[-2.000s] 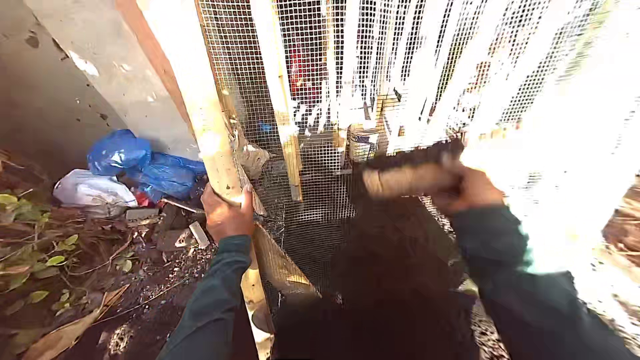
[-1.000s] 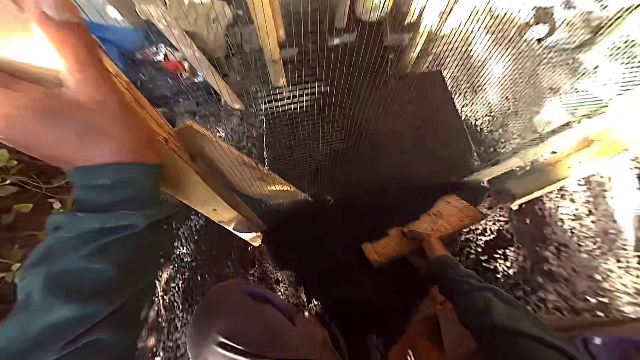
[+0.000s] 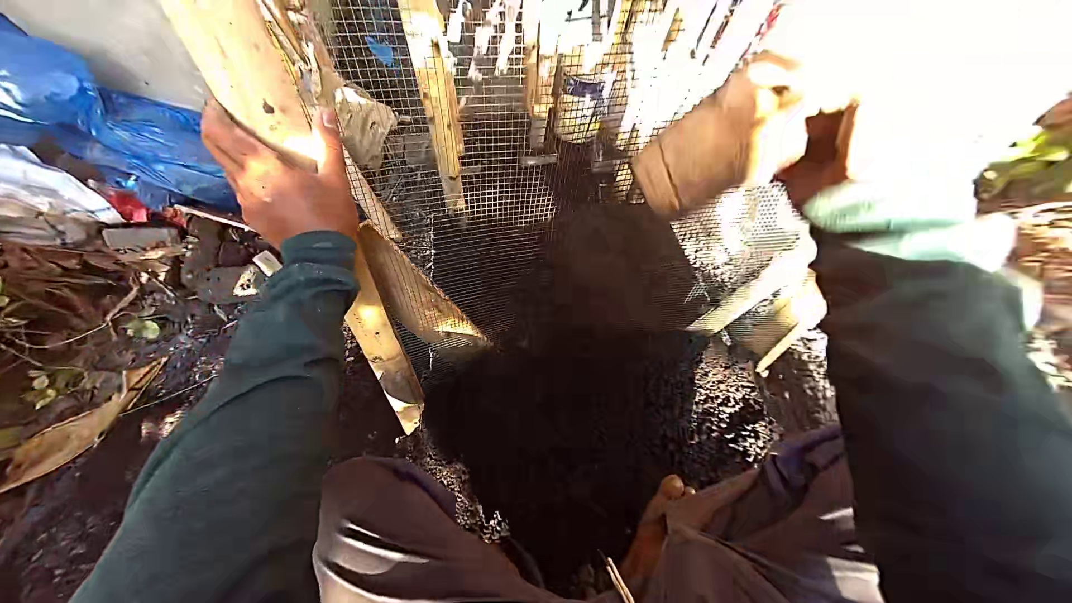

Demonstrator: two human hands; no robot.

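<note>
My left hand (image 3: 289, 180) is closed around a light wooden post (image 3: 243, 63) at the side of a wood-framed wire mesh screen (image 3: 490, 167). My right hand (image 3: 775, 109), partly washed out by glare, grips a short wooden board (image 3: 699, 155) over the right part of the mesh. Dark, fine soil-like material (image 3: 611, 268) lies on the lower mesh, and more dark material (image 3: 561, 435) is below it, in shadow. A lower frame piece (image 3: 419, 293) slants down from beneath my left hand.
Blue plastic bags (image 3: 159, 138) and a white sack (image 3: 46, 184) lie at the left, near rubble and dry leaves (image 3: 84, 427). A bucket (image 3: 579, 109) shows behind the mesh. My bare foot (image 3: 657, 519) is at the bottom, beside the dark material.
My right hand, with the board, has risen from low near the dark material to the upper right. My left hand stays on the frame. The view has shifted.
</note>
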